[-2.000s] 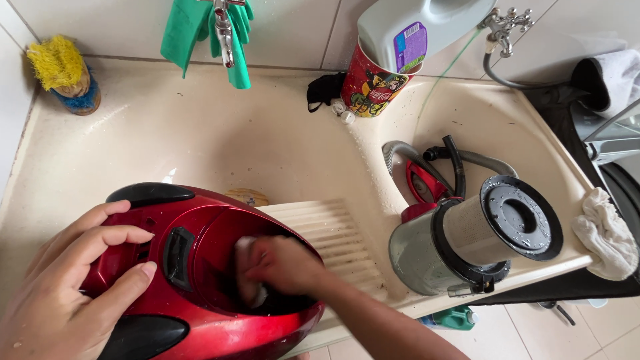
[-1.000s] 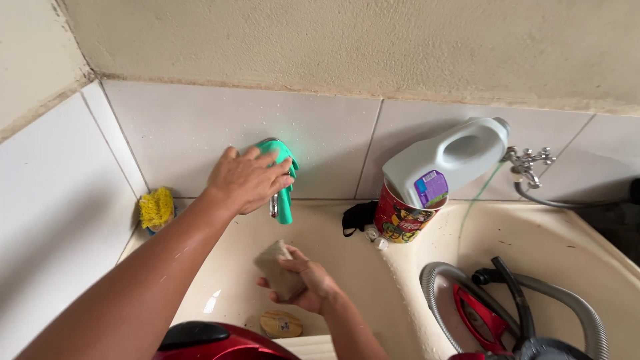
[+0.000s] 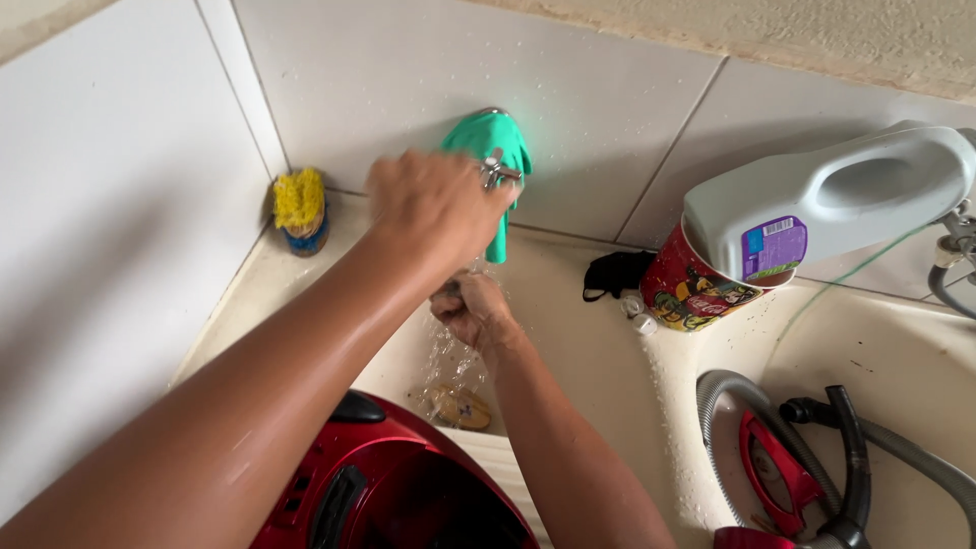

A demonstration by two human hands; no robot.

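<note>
My left hand, blurred, is at the metal tap handle, which has green rubber gloves draped behind it. Below it, water runs over my right hand, whose fingers are closed around a cloth or sponge, mostly hidden. Splashes fall toward a yellowish oval object in the sink basin. Nearest me, under my forearms, lies the red vacuum cleaner body with its cavity facing up.
A yellow scrubber stands in the left corner. On the right, a grey plastic jug leans in a red printed bucket beside a black cloth. The right basin holds a grey corrugated hose and a red part.
My right hand has left the vacuum body's cavity and is now under the tap. My left hand has gone from the body's side to the tap handle. Water now runs. The view has shifted.
</note>
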